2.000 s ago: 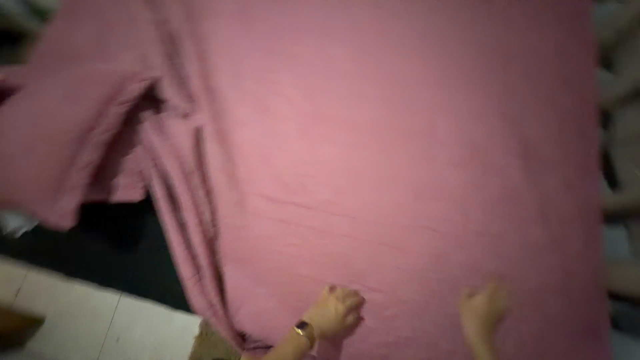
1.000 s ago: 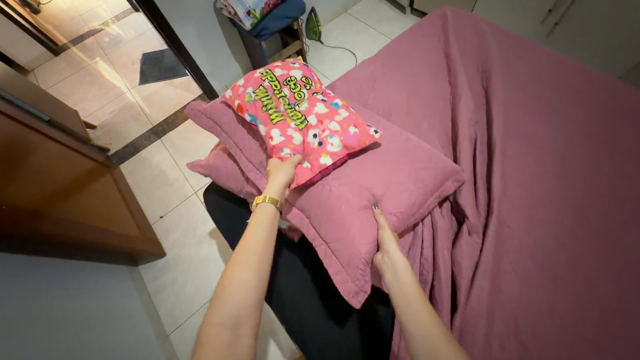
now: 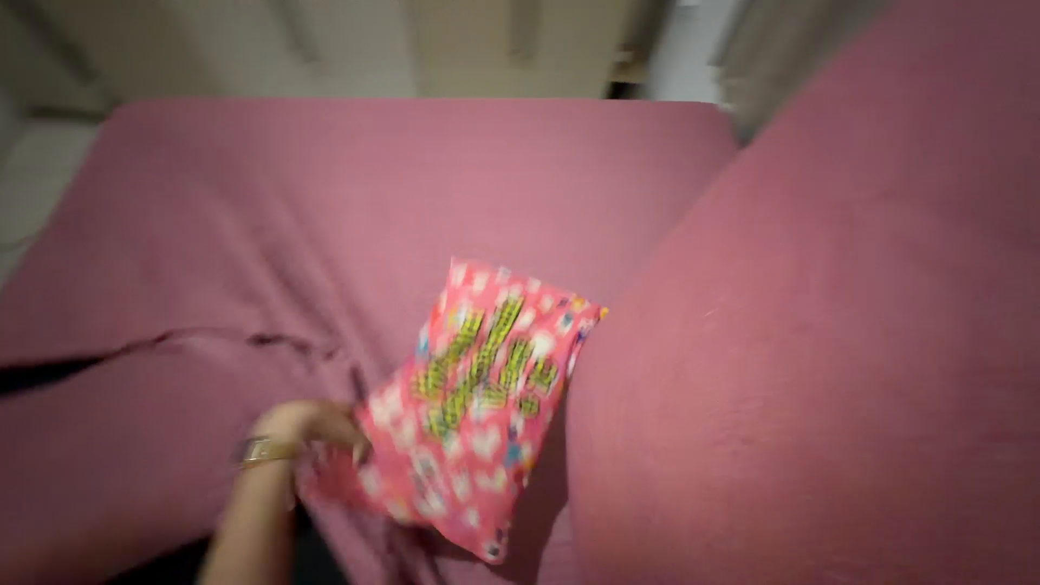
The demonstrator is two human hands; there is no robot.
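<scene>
A small bright pink patterned pillow [image 3: 479, 406] with yellow-green lettering tilts low in the middle of the view. My left hand [image 3: 317, 426], with a gold watch on its wrist, grips the pillow's left edge. Beneath lies a bed's plain pink cover [image 3: 504, 179], with folds at the left. A large pink pillow or raised cloth [image 3: 796, 349] fills the right side, very near the camera; which of these it is I cannot tell. My right hand does not show. The picture is blurred by motion.
Pale cabinet fronts [image 3: 504, 49] with vertical handles stand beyond the bed's far edge. Grey-beige cloth [image 3: 780, 65] hangs at the upper right. Light floor [image 3: 49, 162] shows at the far left, and something dark lies at the lower left.
The patterned pillow was above the larger pink pillows beside the bed; now my left hand has it over the bed cover. My right hand has left the view, which has swung round a lot.
</scene>
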